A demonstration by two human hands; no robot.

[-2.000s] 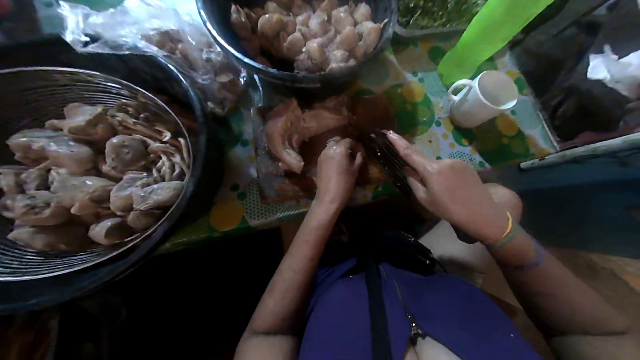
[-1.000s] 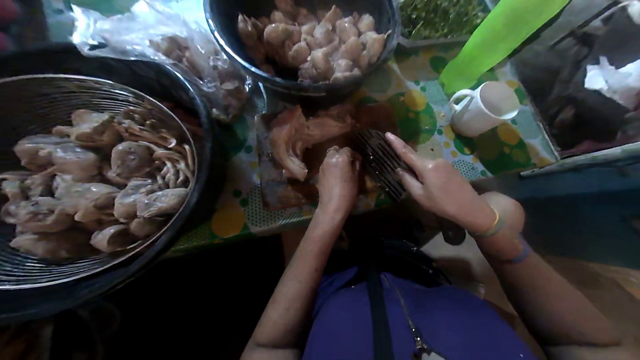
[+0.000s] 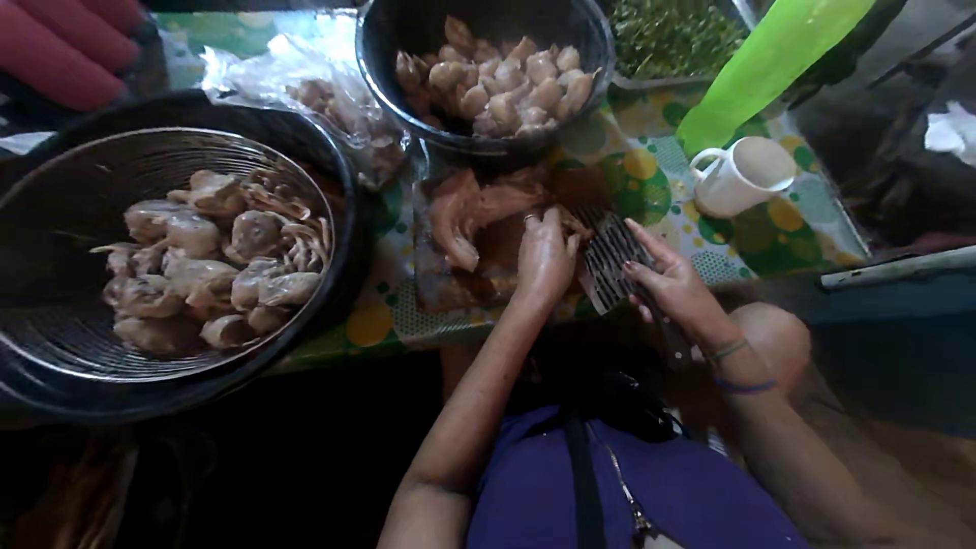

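Observation:
My left hand (image 3: 546, 255) grips a small piece of raw meat (image 3: 568, 221) over a cutting board (image 3: 450, 293). In my right hand (image 3: 675, 286) is a wide, dark blade with pale stripes or slots, which looks like a cleaver (image 3: 612, 255); its left edge is close beside the piece in my left hand. Larger strips of raw meat (image 3: 457, 221) lie on the left and back of the board. Behind the board stands a dark bowl (image 3: 427, 137) with many small pieces of raw meat, probably poultry. My fingers partly hide the piece and the cleaver's handle.
At left, a wire strainer (image 3: 329, 267) with pale meat pieces sits in a black basin (image 3: 347, 191). A clear plastic bag (image 3: 343, 99) holds more meat. A white mug (image 3: 743, 177), a green plastic thing (image 3: 762, 69) and chopped greens (image 3: 675, 38) are at the right and back. Pink fingers show top left.
The cleaver, steeply tilted two seconds ago, now shows its broad face. Pink fingers have come into view at the top left. The meat strips on the board are in much the same place.

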